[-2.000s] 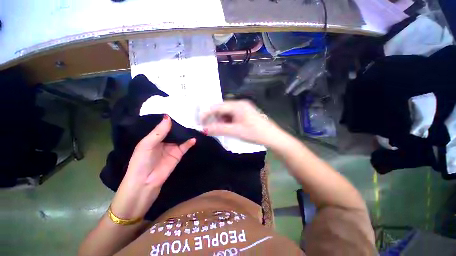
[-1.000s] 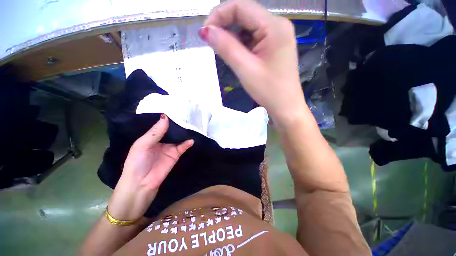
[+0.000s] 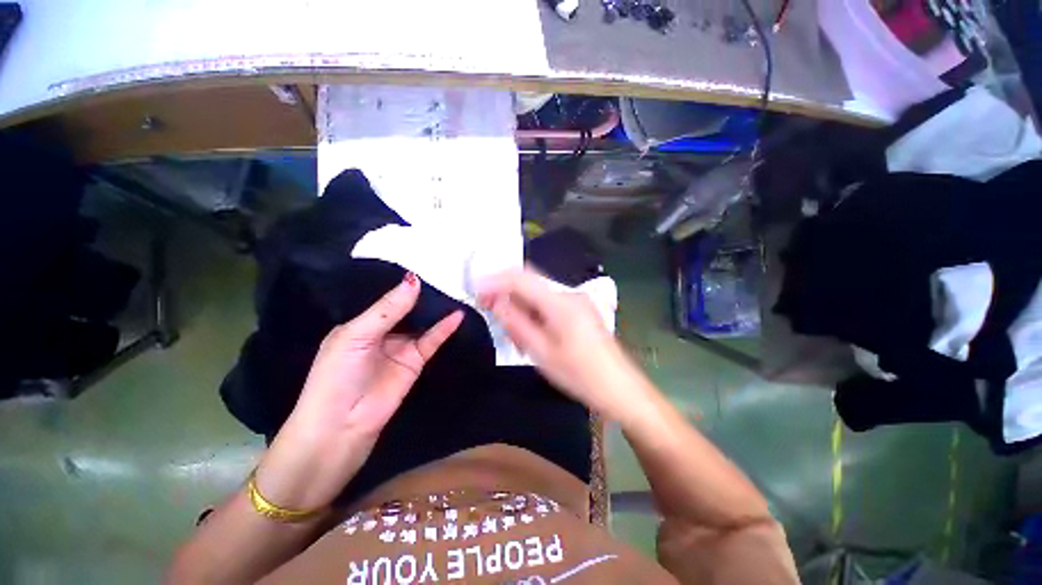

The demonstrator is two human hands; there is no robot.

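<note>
A black garment [image 3: 503, 406] lies over my lap, with a white fabric panel [image 3: 394, 245] along its upper edge. My left hand [image 3: 371, 354] grips the black cloth just below the black-white edge, thumb on top. My right hand [image 3: 543, 326] is at the white panel, right of my left hand, blurred, its fingertips drawn together. Whether it pinches a needle or thread cannot be told. A white paper sheet [image 3: 474, 183] hangs from the table edge behind the garment.
The white tabletop [image 3: 274, 40] with a grey mat [image 3: 663, 51] crosses the top; small dark parts lie on the mat. A black cable hangs over its edge. A wooden drawer [image 3: 194, 123] is at upper left. More black garments [image 3: 891, 251] with white pieces are heaped at right.
My right hand went up and away towards the table, then came back down to the black-white edge. My left hand keeps its hold on the cloth. The view has shifted slightly.
</note>
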